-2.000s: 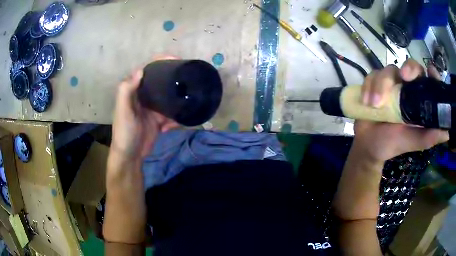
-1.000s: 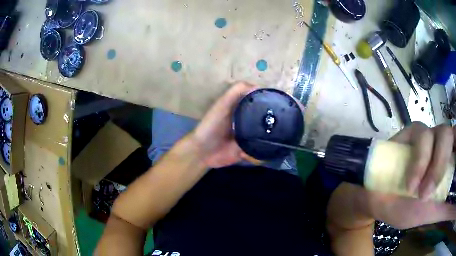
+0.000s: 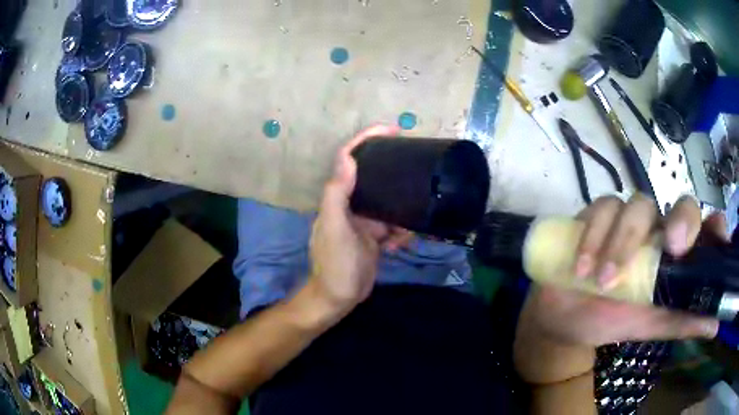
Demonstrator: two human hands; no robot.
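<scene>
A black cylinder housing (image 3: pixel 409 180) lies on its side in the air over the bench's front edge. My left hand (image 3: pixel 344 223) grips its closed left end, with fingers behind and below it. My right hand (image 3: pixel 616 267) holds the electric screwdriver (image 3: pixel 559 250) by its cream grip. The screwdriver's black nose is at the housing's lower right end. The bit is not visible; whether it is inside the housing cannot be told.
Shiny black discs (image 3: pixel 105 121) lie at the left. Beyond the teal strip (image 3: pixel 490 81) are a yellow-handled tool (image 3: pixel 519 96), pliers (image 3: pixel 587 154), a mallet (image 3: pixel 620 126) and more black housings (image 3: pixel 632 36). A cardboard box (image 3: pixel 73 267) stands lower left.
The housing has turned from showing its end face to lying sideways, its end now to the right. The screwdriver has moved left and up, its nose now close against the housing.
</scene>
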